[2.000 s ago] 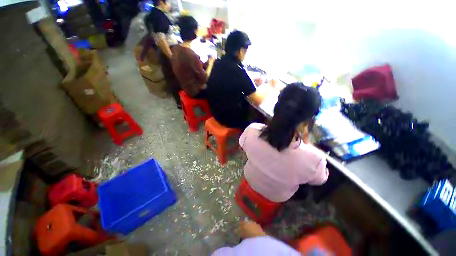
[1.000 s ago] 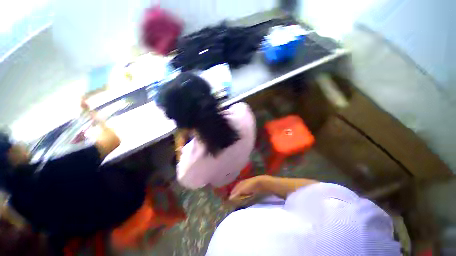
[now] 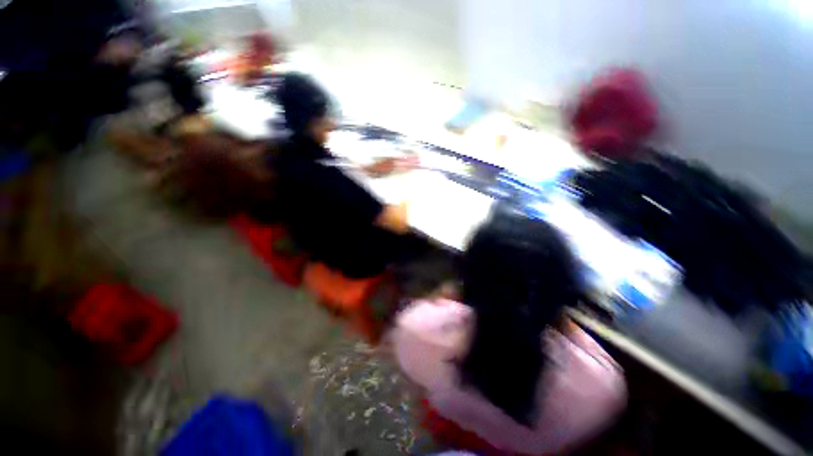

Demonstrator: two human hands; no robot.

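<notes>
Neither of my hands shows in this blurred view. Nearest in front of me a person in a pink top (image 3: 513,374) sits with their back to me at a long white-topped table (image 3: 704,334). A large black tangled heap (image 3: 695,227) lies on the table to the right. White and blue papers or packs (image 3: 624,258) lie between the person and the heap, too blurred to tell apart.
A person in black (image 3: 325,205) and others sit further left along the table. A dark red bundle (image 3: 615,111) is by the wall. A red stool (image 3: 123,322) and a blue crate (image 3: 227,429) stand on the littered floor. Blue boxes (image 3: 792,347) are at the right edge.
The view swung right along the table and then back left. The hand and pale sleeve seen at the bottom a second ago are out of view. The blue crate shows again at the bottom.
</notes>
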